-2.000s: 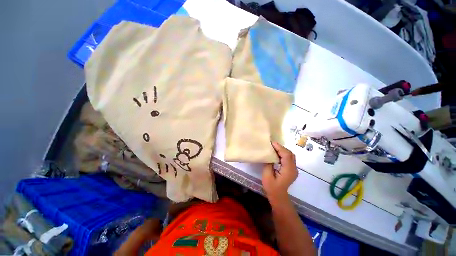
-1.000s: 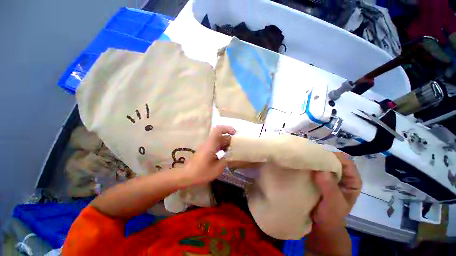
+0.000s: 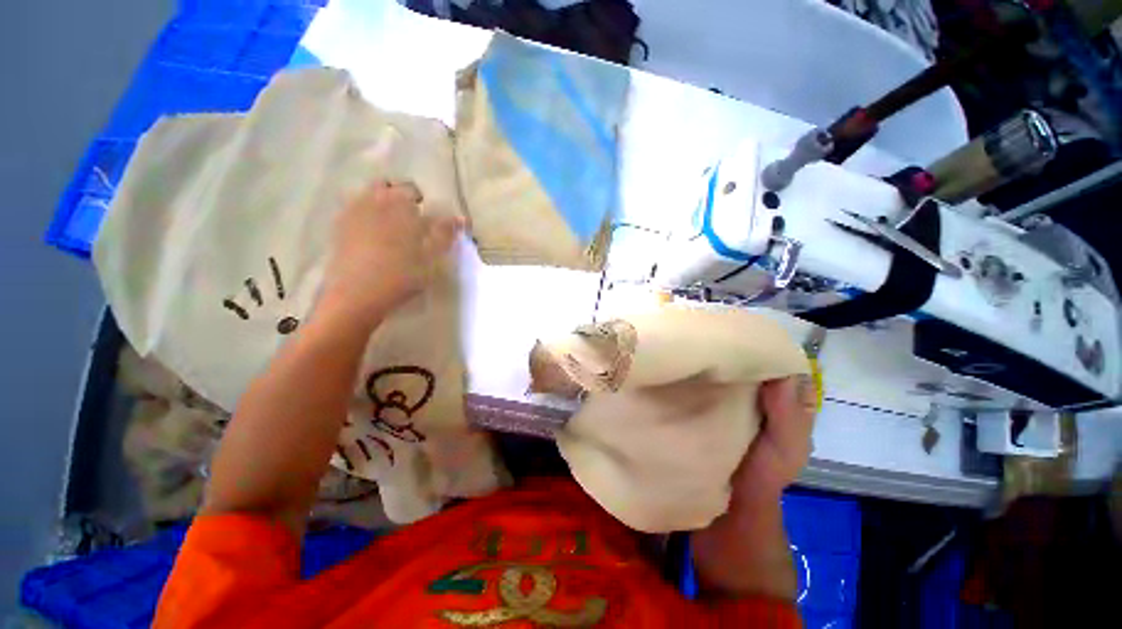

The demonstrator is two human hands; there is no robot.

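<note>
A large beige front panel (image 3: 185, 209) with dark whiskers, dots and a bow lies over the table's left part. My left hand (image 3: 384, 246) rests on its upper right area, fingers bent; whether it grips cloth is hard to tell. My right hand (image 3: 781, 436) holds a folded beige cut panel bundle (image 3: 689, 418) above the table's front edge, beside the machine head. The bundle's rolled end with layered edges points left. A small cut-piece stack (image 3: 541, 148), beige with pale blue, lies between the front panel and the machine.
The white sewing machine (image 3: 849, 246) stands at right. The bundle partly hides a yellow scissors handle (image 3: 815, 378). A white trough (image 3: 787, 49) with dark fabric (image 3: 578, 25) runs behind. A blue crate (image 3: 172, 86) is at upper left; beige fabric (image 3: 166, 430) lies below the table's left side.
My left hand has left the beige bundle and moved up-left onto the front panel. My right hand still holds the bundle, now with its rolled end free. The view has shifted.
</note>
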